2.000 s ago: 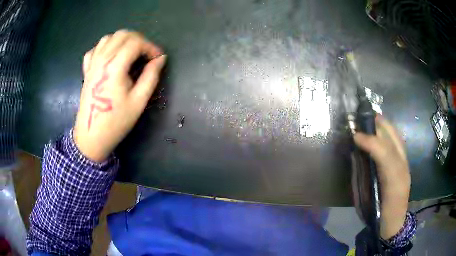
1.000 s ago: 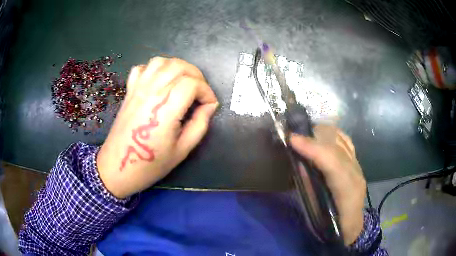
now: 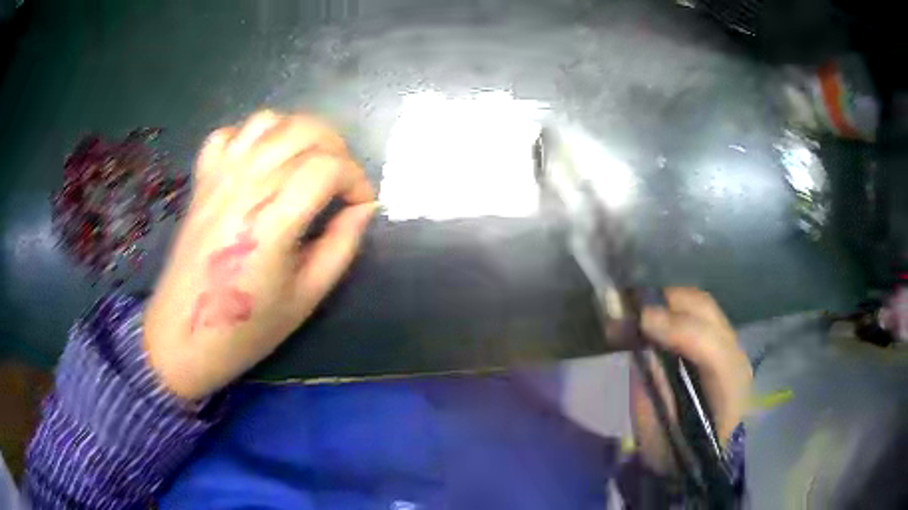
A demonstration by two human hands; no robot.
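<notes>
A circuit board, washed white by glare, lies on the dark mat in the middle. My left hand, with a red mark on its back, is just left of the board. Its thumb and index fingertips are pinched together near the board's left edge; whether they hold a tiny part cannot be seen. My right hand is blurred and grips the dark handle of the soldering iron. The iron's blurred front end points up and left, near the board's right edge.
A red-black heap of small wired components lies at the far left. Shiny board pieces lie at the right, below a white and orange-red cylinder. The mat's front edge runs before blue clothing.
Since two seconds ago, the view has shifted and the component heap has come into view. The iron has come nearer the left hand; in the last second it has drawn back right from over the board.
</notes>
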